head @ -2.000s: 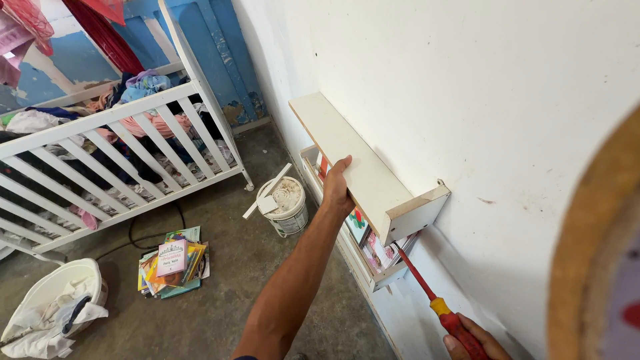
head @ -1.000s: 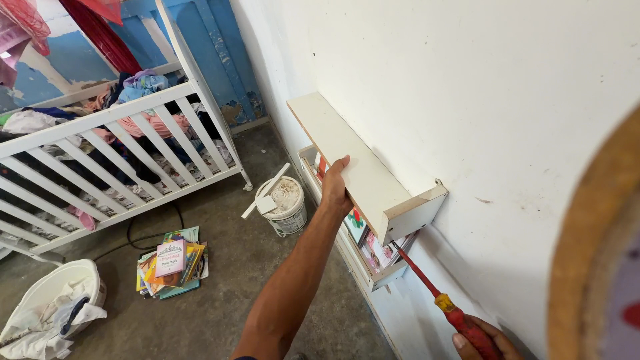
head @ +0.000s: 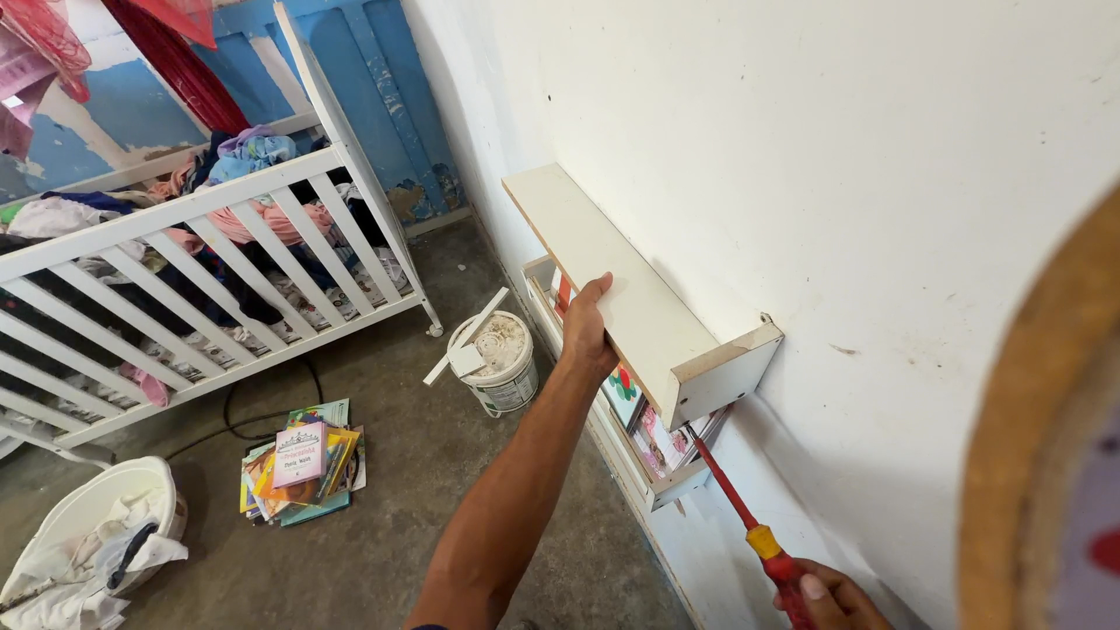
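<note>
My left hand [head: 591,328] grips the front edge of a white board shelf [head: 612,262], thumb on top and fingers hidden beneath. The shelf lies against the white wall, with a short end panel [head: 728,372] at its near right end. At the lower right, my right hand [head: 831,597] is closed on the red and yellow handle of a screwdriver [head: 763,542]. The red shaft slants up to the left, and its tip meets the lower front corner of the end panel. Below is another white shelf [head: 658,494] holding children's books [head: 661,437].
A white crib [head: 166,214] full of clothes stands at left. On the floor are a bucket [head: 503,376] with white strips across it, a pile of books [head: 302,459] and a white tub [head: 157,477] of cloths. A blurred round-edged object [head: 1006,411] fills the right edge.
My right hand and the screwdriver handle have shifted slightly down and to the right since two seconds ago, the tip staying at the end panel. My left hand keeps its hold on the shelf.
</note>
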